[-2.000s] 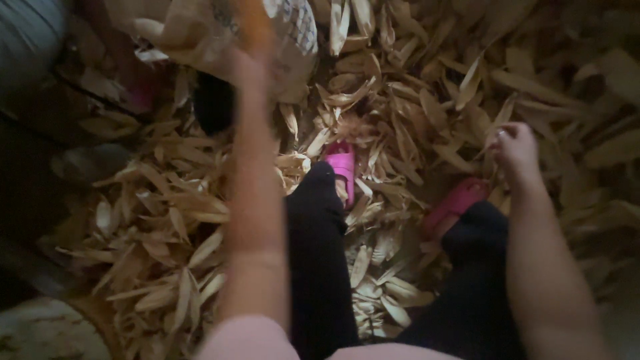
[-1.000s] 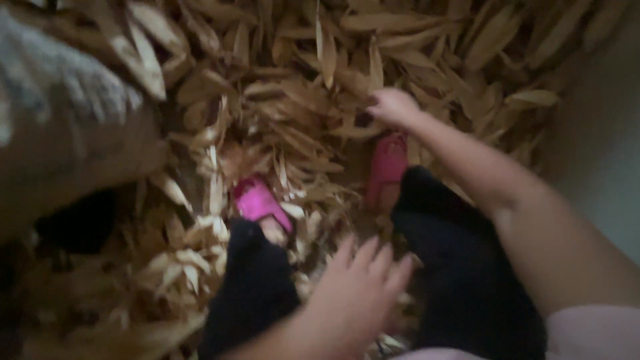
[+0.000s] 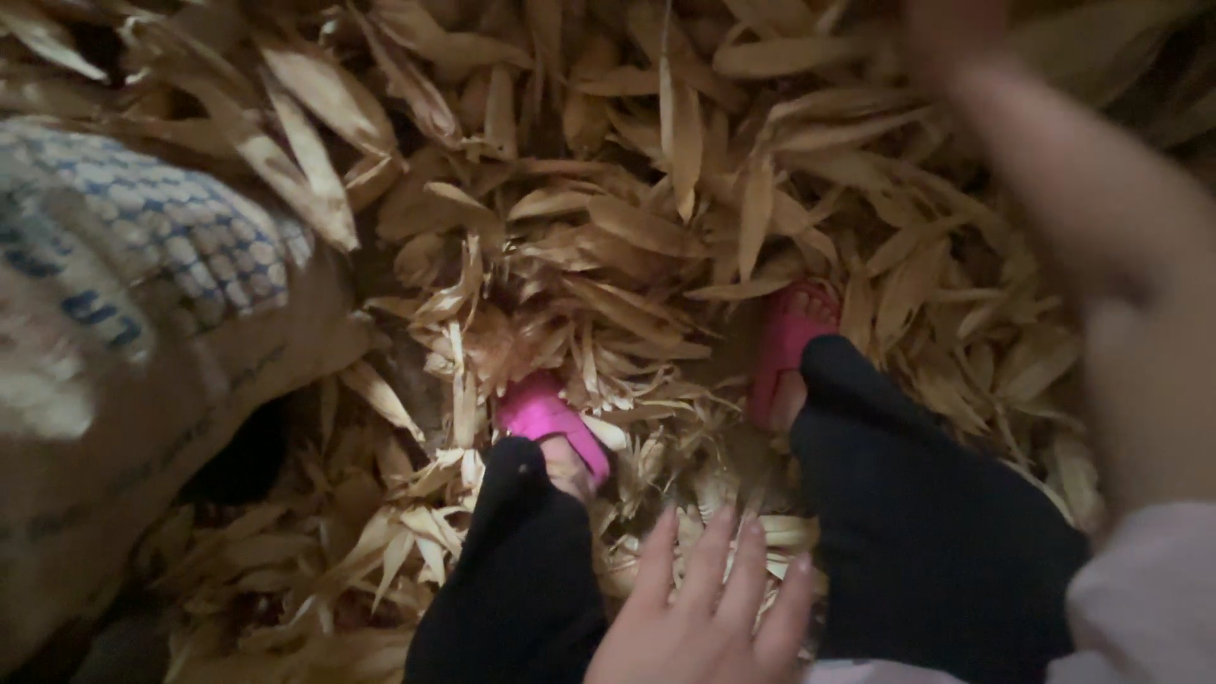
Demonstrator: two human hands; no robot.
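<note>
My left hand [image 3: 708, 603] hovers at the bottom centre, palm down with its fingers spread and nothing in it, between my legs in dark trousers [image 3: 926, 532]. The right arm reaches up at the right side, and my right hand [image 3: 955, 33] is a blur at the top edge; its fingers and anything in them cannot be made out. Dry corn husks [image 3: 646, 228] lie in a thick layer below both hands. Pink sandals [image 3: 551, 418] are on my feet among the husks.
A bulging woven sack [image 3: 180, 361] with blue and white print stands at the left, its lower side in dark shadow. Loose husks [image 3: 275, 560] also lie beside and beneath it. More husks reach the top edge of the view.
My right hand has moved from near the right foot up to the top edge. My left hand stays low with its fingers spread. The view has shifted, bringing more of the sack in.
</note>
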